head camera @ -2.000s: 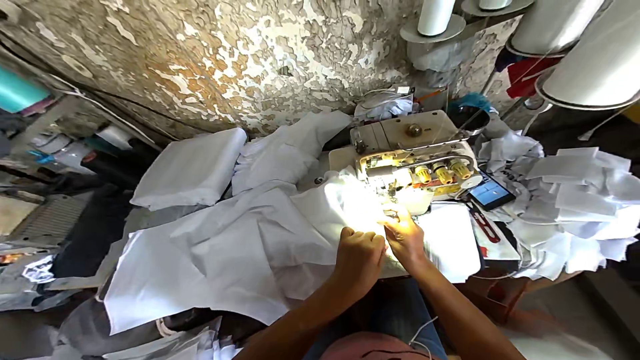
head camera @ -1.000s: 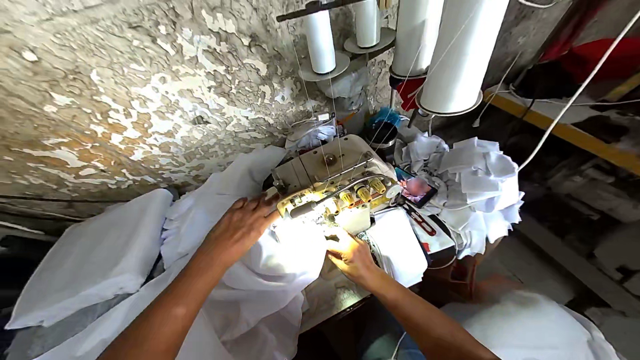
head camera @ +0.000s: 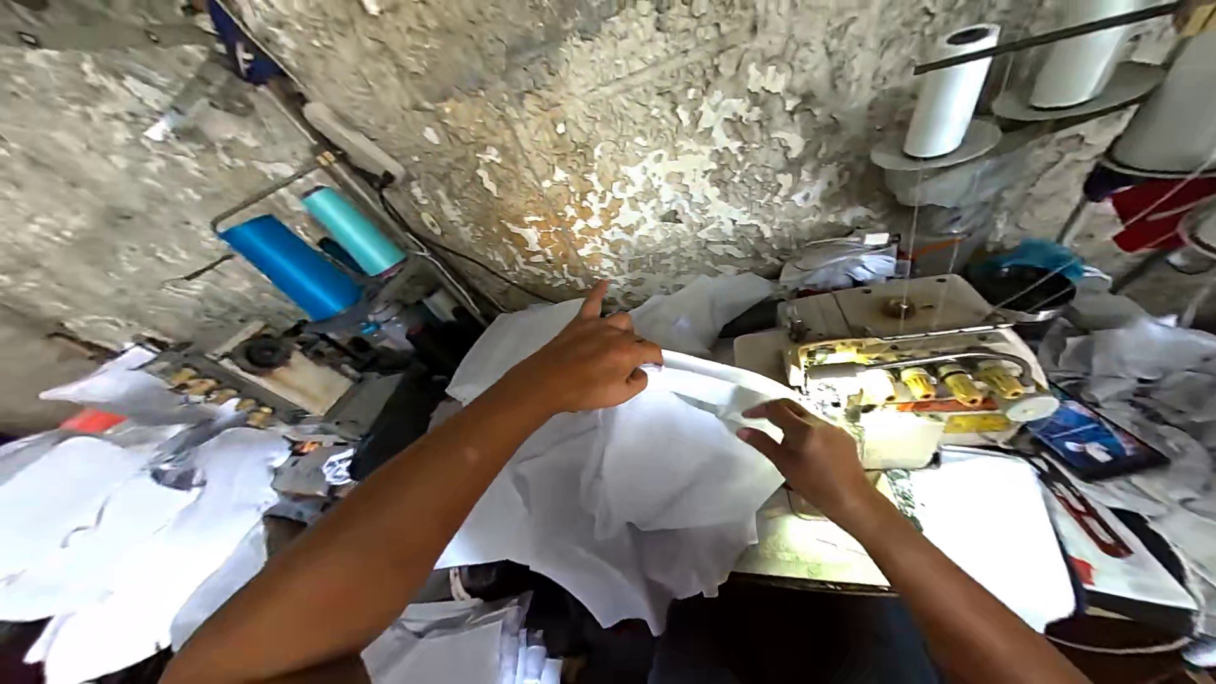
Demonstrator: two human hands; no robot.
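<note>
My left hand pinches the upper edge of a white fabric piece between thumb and fingers, its index finger pointing up. The fabric hangs over the table's front edge and stretches toward the lit overlock sewing machine. My right hand is just left of the machine's front, thumb and fingers apart beside the fabric; whether its fingertips touch the cloth I cannot tell. The needle area is partly hidden by glare and my right hand.
White thread cones stand above the machine. At right lie a smartphone, red thread snips and white fabric scraps. A second machine with blue thread cones and white cloth are at left. Behind is a peeling wall.
The view has swung left. My left hand has moved from beside the machine's front to farther left, with the fabric edge raised. My right hand has come off the machine's front.
</note>
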